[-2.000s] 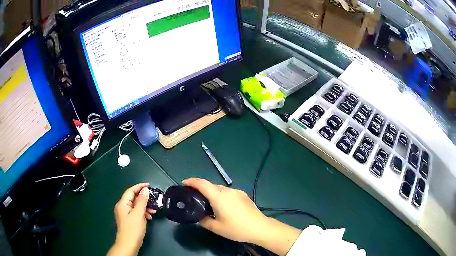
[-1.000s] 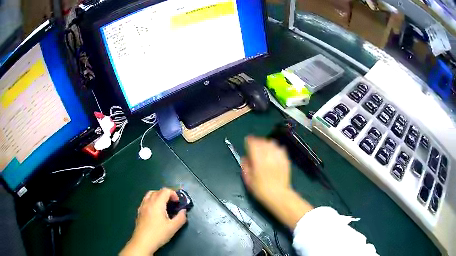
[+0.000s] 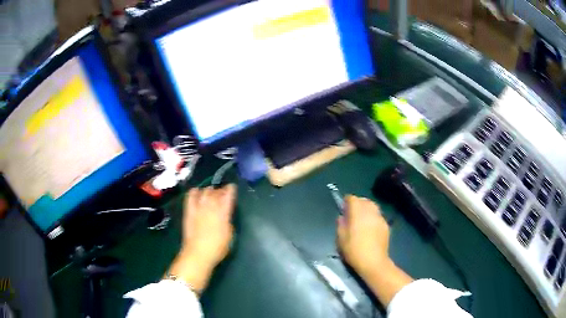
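My left hand [image 3: 209, 217] is at the white cable [image 3: 222, 172], with its back up and fingers bent down. The cable's white disc and the small black watch body seen earlier do not show; I cannot tell what the fingers hold. My right hand [image 3: 365, 230] is on the green mat beside a thin silver stick [image 3: 336, 195] and covers its lower end. I cannot tell whether it grips the stick. The black barcode scanner [image 3: 406, 200] lies to the right of my right hand, touched by neither hand. The picture is blurred.
A white tray [image 3: 479, 213] with rows of black watches stands at right. The green-yellow pack [image 3: 399, 122] and a clear box [image 3: 438, 101] lie behind. A mouse [image 3: 360, 129] is by the right monitor [image 3: 260, 71]. Another small black watch [image 3: 158, 218] lies left of my left hand.
The right hand has put the scanner down at right and moved to the silver stick. The left hand has moved up to the white cable's end. The right monitor's bar turned from green to yellow.
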